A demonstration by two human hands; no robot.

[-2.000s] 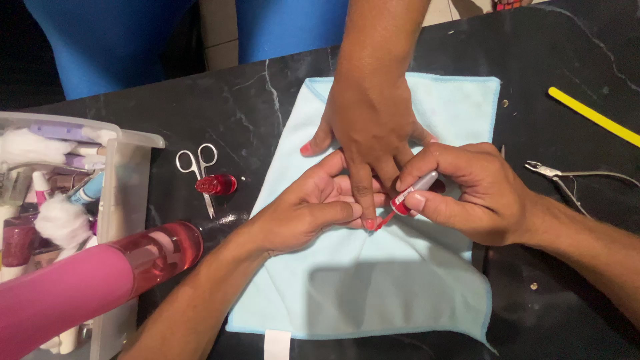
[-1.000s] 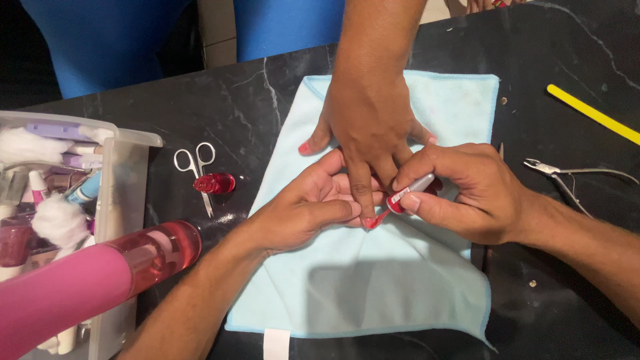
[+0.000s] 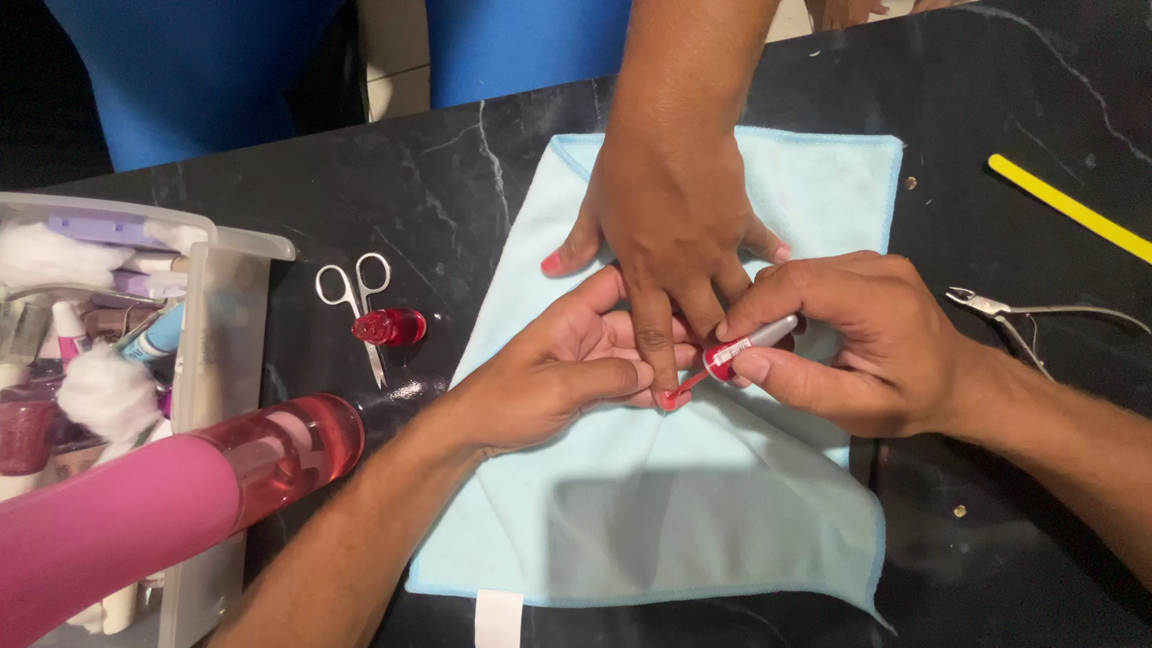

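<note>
My left hand [image 3: 576, 369] holds the index finger of another person's hand [image 3: 675, 216] from below, its thumb beside that finger. My right hand [image 3: 837, 346] pinches the silver and red cap of a nail polish brush [image 3: 751, 346]. The red brush tip touches the nail [image 3: 670, 399] of the held finger. The other person's thumbnail is red too. All three hands are over a light blue cloth [image 3: 630, 549]. An uncapped bottle of red nail polish [image 3: 391, 327] lies on its side, touching small scissors [image 3: 364, 292] left of the cloth.
On the left, a clear plastic bin [image 3: 202, 315] holds cotton, bottles and tools. A pink bottle with a clear red-tinted end [image 3: 135, 531] juts across it. Cuticle nippers [image 3: 999, 306] and a yellow stick [image 3: 1071, 207] lie at the right on the black marbled table [image 3: 990, 576].
</note>
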